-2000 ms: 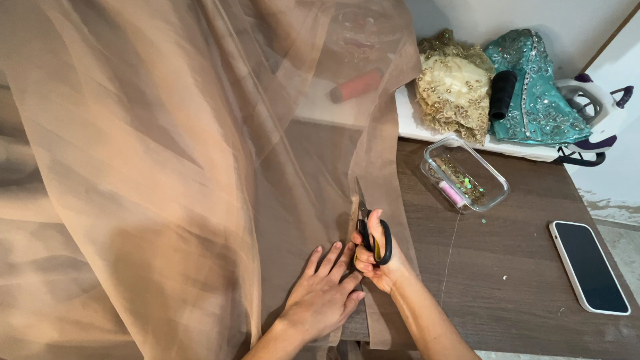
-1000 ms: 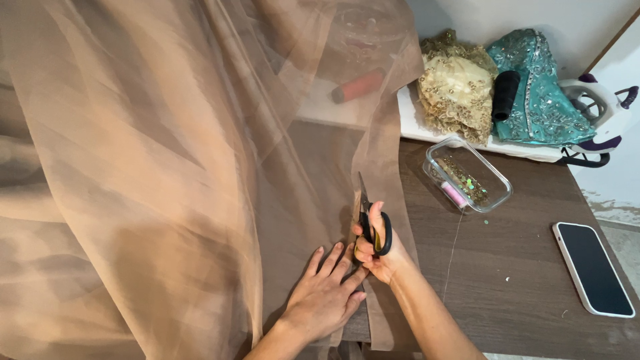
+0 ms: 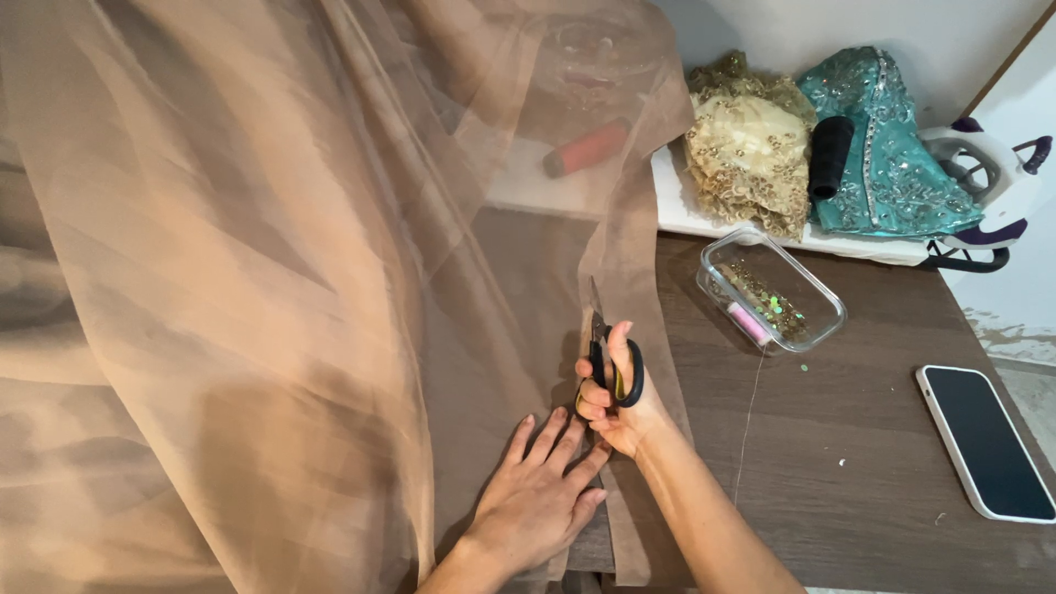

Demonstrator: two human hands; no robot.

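Sheer brown fabric [image 3: 272, 272] spreads over the left and middle of the view, with a cut running up from its near edge toward the scissors. My right hand [image 3: 623, 404] grips black-and-yellow-handled scissors [image 3: 631, 367], thumb and fingers in the loops, blades pointing away from me at the fabric. Beside it to the left, my left hand [image 3: 540, 491] lies flat on the fabric with fingers spread, fingertips close to the right hand. To the right of the cut hangs a narrow strip of the fabric [image 3: 635, 247].
On the dark wooden table [image 3: 825, 511] are a glass container [image 3: 829, 330] with sequins and a pink thread spool [image 3: 748, 323], and a phone [image 3: 986, 441]. Behind lie gold lace fabric [image 3: 747, 148], teal beaded fabric [image 3: 899, 157] and a black cone [image 3: 831, 157]. A red spool [image 3: 590, 148] shows through the fabric.
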